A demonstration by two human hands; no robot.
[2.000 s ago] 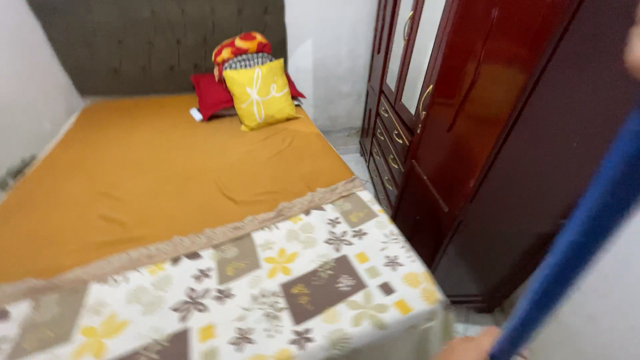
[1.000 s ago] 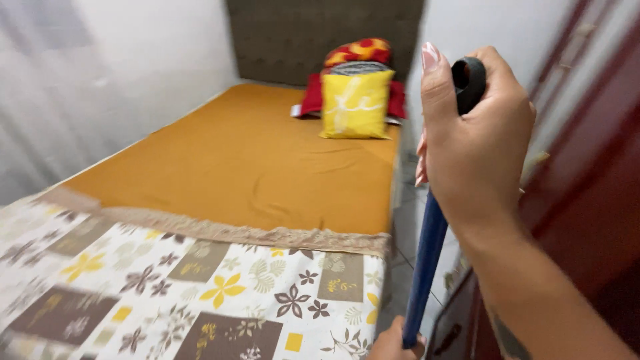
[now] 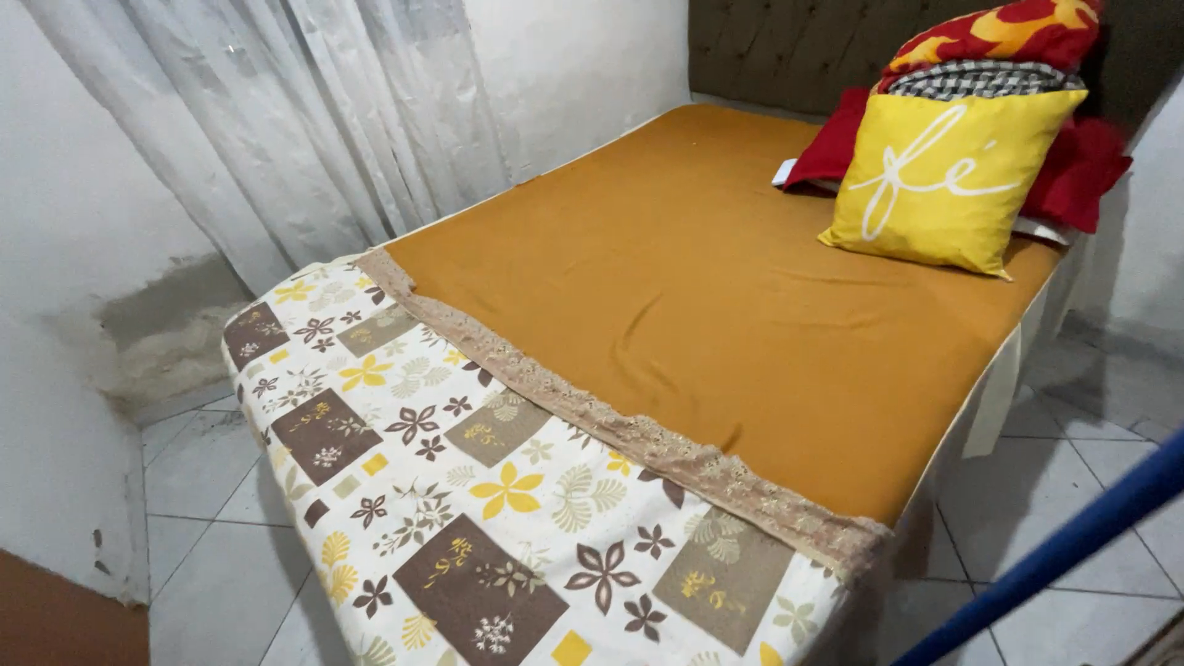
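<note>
A blue pole slants across the lower right corner of the head view, beside the foot of the bed. Neither of my hands shows, so what holds the pole is hidden. The bed has an orange sheet with a few creases. Over its foot end lies a floral bedspread with a beige lace edge. A yellow cushion with white lettering leans on red pillows and a folded red and orange blanket near the headboard.
Sheer white curtains hang along the far left side of the bed. A dark tufted headboard stands at its head. Tiled floor shows on both sides of the bed. A small white object lies by the pillows.
Both hands, seen around the blue pole one second ago, are out of view. The pole now lies lower and more slanted at the right. The view has swung left and the wardrobe is gone from it.
</note>
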